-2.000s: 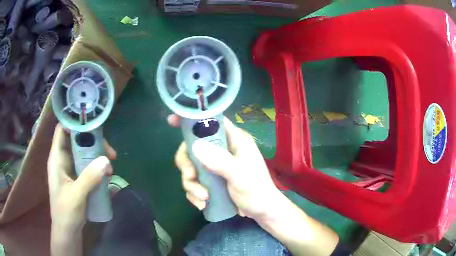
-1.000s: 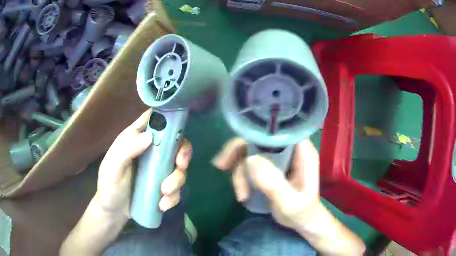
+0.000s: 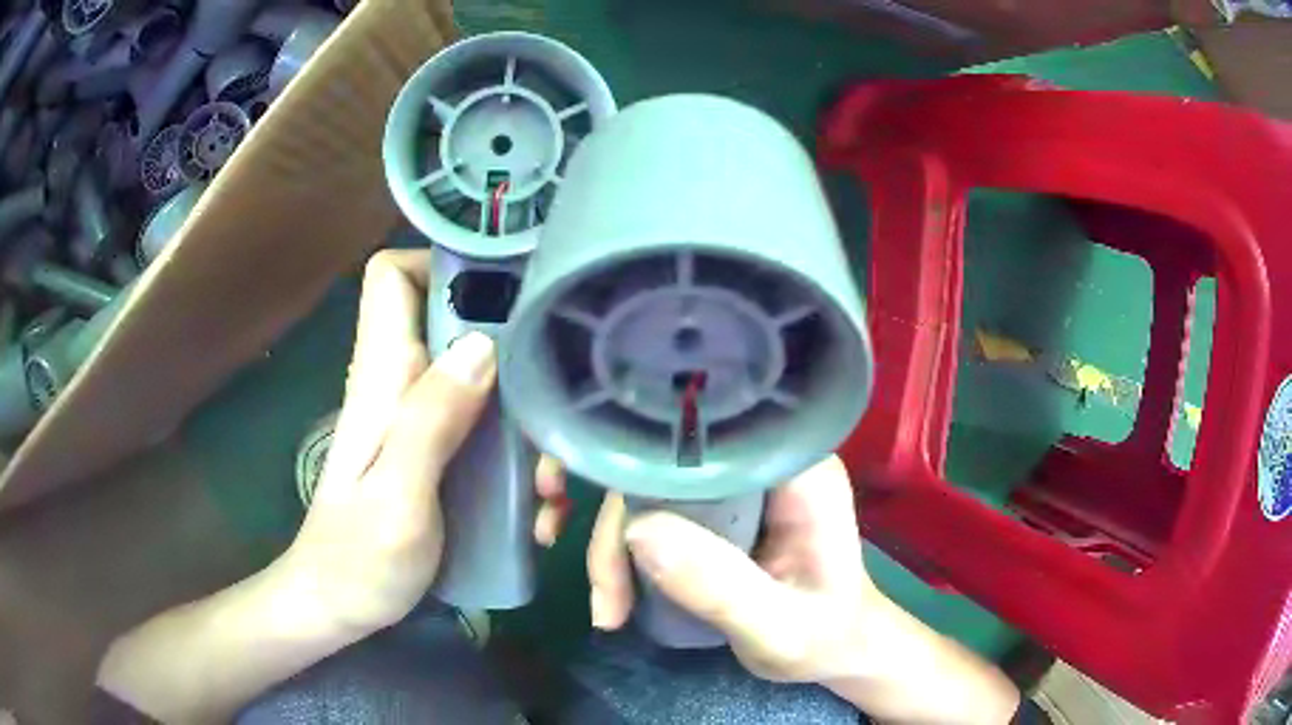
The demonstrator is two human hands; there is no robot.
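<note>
My left hand [image 3: 390, 467] is closed round the handle of a grey fan body [image 3: 482, 538], its thumb just below the dark oval opening. The round head of this body faces me and shows spokes, a hub and a red wire. My right hand [image 3: 737, 581] is closed round the handle of a second grey fan body [image 3: 694, 170]. Its head is tilted towards me, showing the drum's side, the spokes and red wire, and overlaps the edge of the left body's head. The right body's oval opening is hidden behind its head.
A large brown carton [image 3: 269, 213] heaped with grey fan bodies [image 3: 213, 139] stands at the left. A red plastic stool [image 3: 907, 326] with a round sticker is at the right. Another carton [image 3: 1134, 17] shows at the top right. The floor [image 3: 1027, 269] is green with worn yellow marking.
Over the last second, the right body has moved left and lower, with its head tilted further. The left body has turned to face me and risen slightly. The heads now overlap.
</note>
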